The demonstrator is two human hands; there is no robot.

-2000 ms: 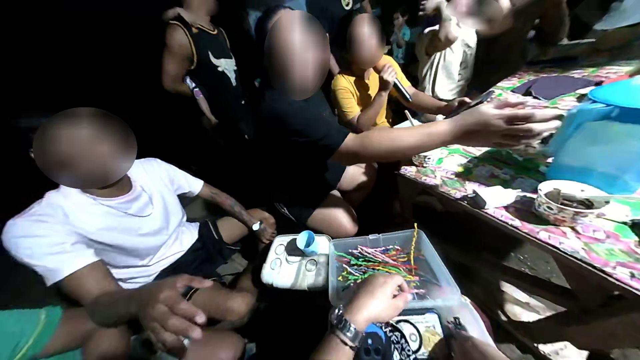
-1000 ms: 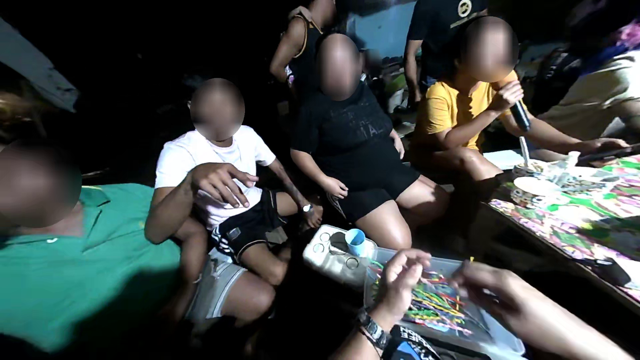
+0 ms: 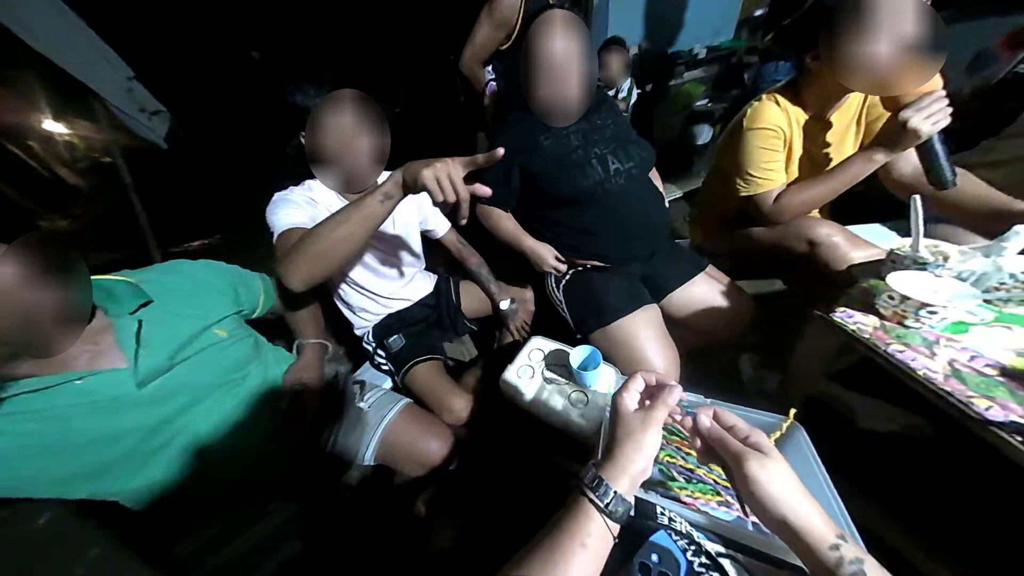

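Note:
My left hand [image 3: 640,416], with a metal-banded watch [image 3: 606,492] on its wrist, is raised over the near left side of a clear plastic box [image 3: 812,472]. Its fingertips pinch one end of a small, thin bluish piece [image 3: 688,409]. My right hand [image 3: 736,444] comes in from the right, thumb and fingers closed on the other end of it. Below both hands, many braided cords [image 3: 696,472] in green, yellow, orange, purple and pink lie in the box. One yellow cord [image 3: 784,426] sticks up at the far rim.
A whitish container lid [image 3: 544,400] bearing a light-blue cup [image 3: 586,366] stands left of the box. A table with a patterned cover [image 3: 944,360] and bowls is at right. Several people sit around; one points, another holds a microphone [image 3: 934,160]. A blue phone [image 3: 660,552] lies near my left wrist.
My two hands, apart over the box a second ago, have come together at the fingertips. The person in white has stretched an arm out to point. The view has swung left since the earliest frame.

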